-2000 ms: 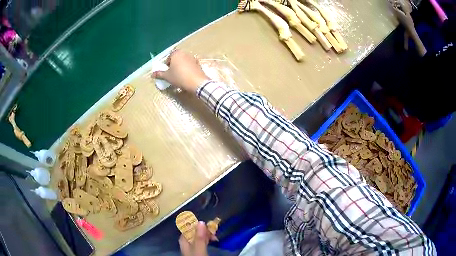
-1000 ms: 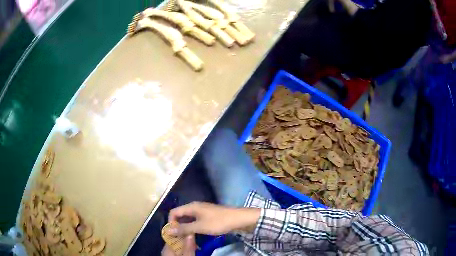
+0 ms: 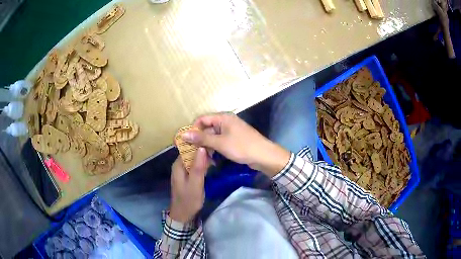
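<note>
A tan sole piece with brown grooves is held upright above my lap, near the bench's front edge. My left hand grips it from below. My right hand has its thumb and fingers on its upper part. Whether a figure leg is behind the sole piece cannot be seen; my fingers hide that side. More sole pieces lie heaped on the left of the bench.
White glue bottles stand at the far left edge, near a black slab and a pink-red strip. Leg ends show at the top. Blue bins of sole pieces and greyish lumps flank my lap. A person's hand is top right.
My right hand has let go of the white bottle on the bench and come back to the sole piece in my left hand. The view has swung, first right, then back left and down.
</note>
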